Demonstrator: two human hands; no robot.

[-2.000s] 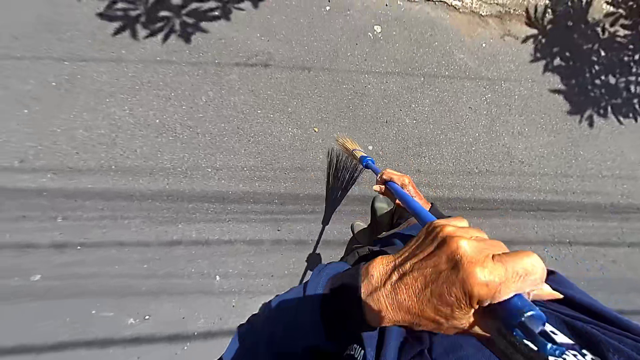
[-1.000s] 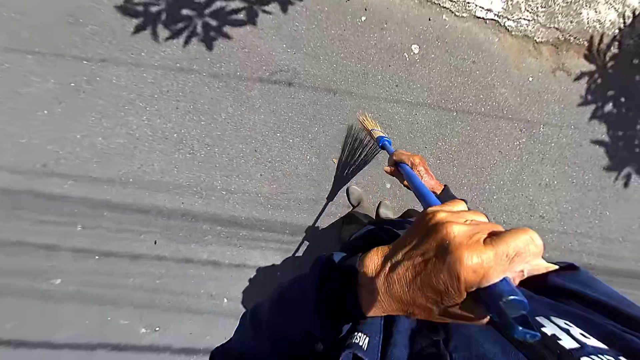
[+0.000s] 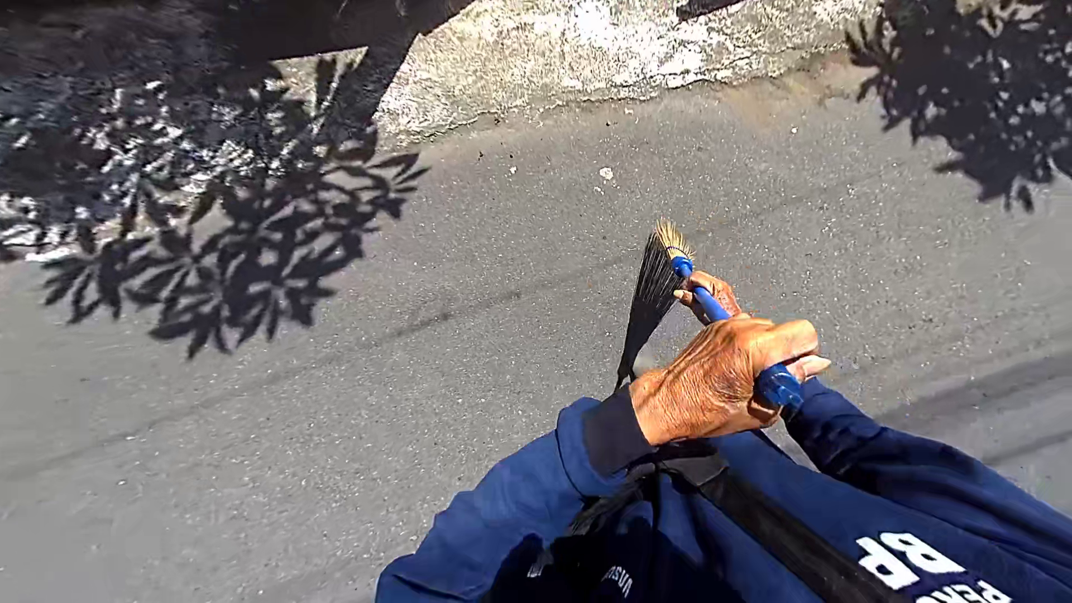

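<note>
My left hand (image 3: pixel 724 377) is closed around the upper end of a broom's blue handle (image 3: pixel 712 305), close to my body. Farther down the same handle, my right hand (image 3: pixel 710 295) grips it just above the blue collar. Pale, stiff bristles (image 3: pixel 672 239) fan out beyond the collar, over the grey asphalt. Whether their tips touch the ground cannot be told. Beside them lies the broom's dark, fan-shaped shadow (image 3: pixel 649 293). Both arms wear dark blue sleeves; the left one ends in a black cuff.
A rough, pale concrete edge (image 3: pixel 536 71) borders the asphalt (image 3: pixel 352 435) at the top. Leafy shadows (image 3: pixel 243 260) fall at the left and upper right. Small pale bits, one a larger light fleck (image 3: pixel 605 173), lie on the road near the edge.
The view has swung so that more of the concrete edge and leaf shadows show. Both hands have kept their hold on the broom. The shoes seen earlier are now mostly hidden.
</note>
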